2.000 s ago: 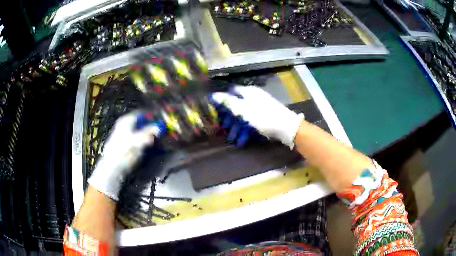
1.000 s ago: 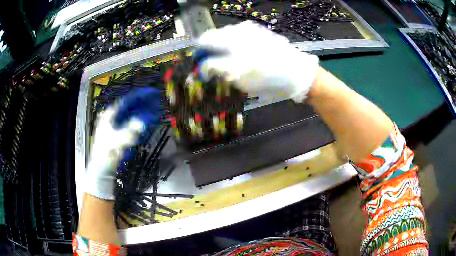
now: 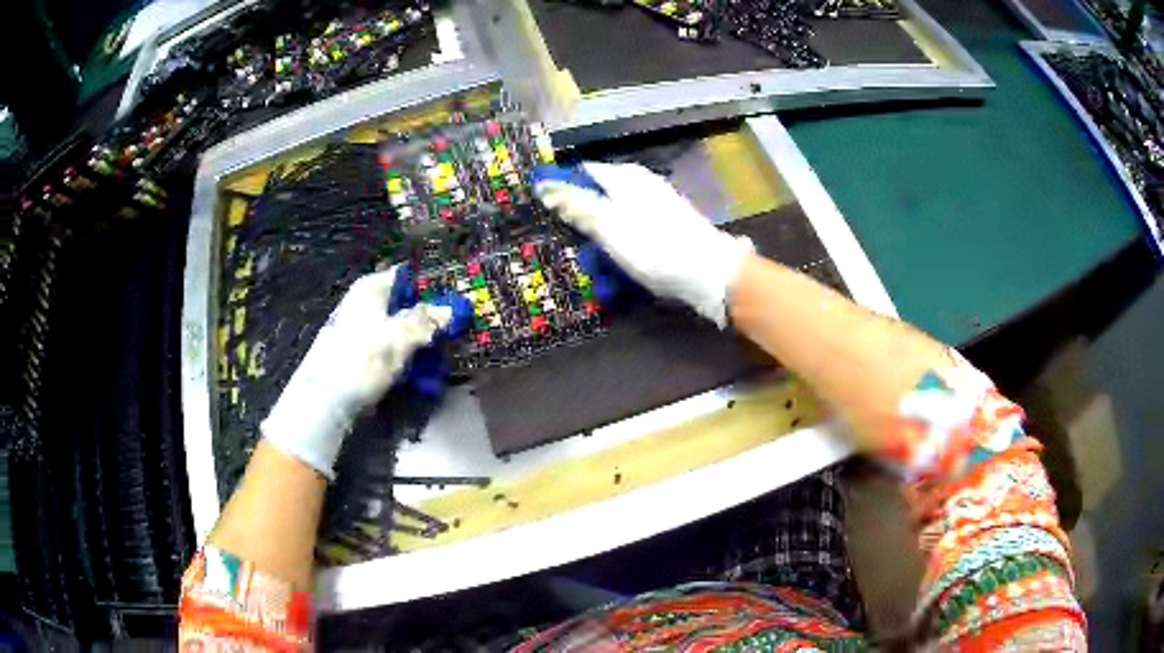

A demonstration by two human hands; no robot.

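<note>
A PCB panel [image 3: 492,223] with rows of red, yellow, green and white parts is held above the near frame tray [image 3: 600,542]. My left hand [image 3: 370,351], in a white glove with blue fingertips, grips its lower left corner. My right hand [image 3: 651,236], in the same kind of glove, grips its right edge; some of its fingers are hidden behind the panel. Thin black edge strips [image 3: 300,242] are heaped in the tray's left part. A dark pad [image 3: 613,383] lies in the tray, below and right of the panel.
A framed tray [image 3: 766,87] with small boards [image 3: 766,28] stands beyond. Another tray with boards [image 3: 300,58] is at the upper left. A black ribbed rack [image 3: 109,421] is at left. Green mat [image 3: 932,217] shows at right, with another tray of dark pieces [image 3: 1104,115] at the far right.
My right hand has moved down from the panel's top to its right edge. My left hand has moved right and now grips the lower left corner. The panel shows more fully and less blurred.
</note>
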